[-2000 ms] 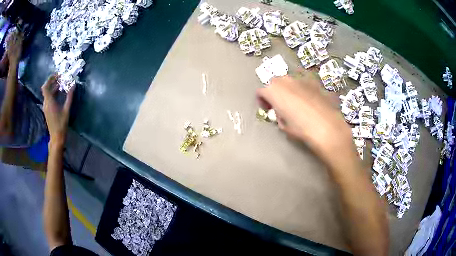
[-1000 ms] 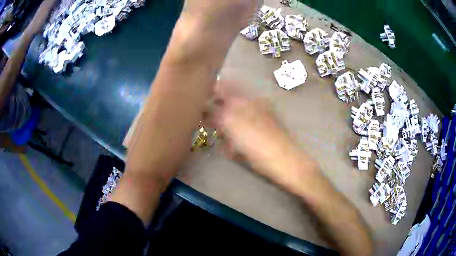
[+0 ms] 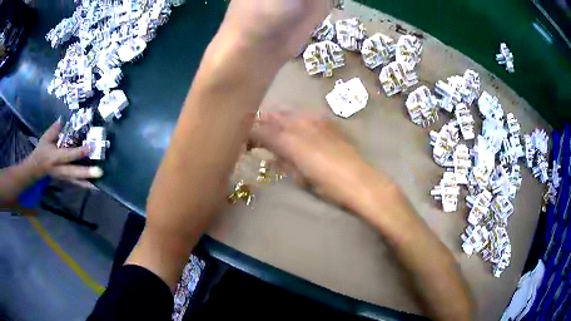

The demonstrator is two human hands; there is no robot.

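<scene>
My left forearm crosses the sheet from a black sleeve. Only the wrist and back of my left hand (image 3: 278, 15) show at the top edge; its fingers are out of the picture. My right hand (image 3: 297, 138) is blurred, low over the tan sheet beside my left forearm. Its fingertips are partly hidden, and I cannot tell if it holds anything. Brass contacts (image 3: 241, 192) lie in a small heap below it, with more brass pieces (image 3: 265, 171) near its fingers. A plain white housing (image 3: 347, 98) lies to the upper right of my right hand.
Partly fitted inserts (image 3: 482, 163) cover the sheet's right and far side. A housing pile (image 3: 113, 37) lies on the dark bench at left, with another person's hand (image 3: 59, 160) at it. One insert (image 3: 505, 57) is on the green belt. Blue ridged trays (image 3: 557, 251) stand at right.
My left forearm has come in from the left over the sheet. My right hand has moved left towards the brass. The other person's hand has come to the housing pile since the middle frame.
</scene>
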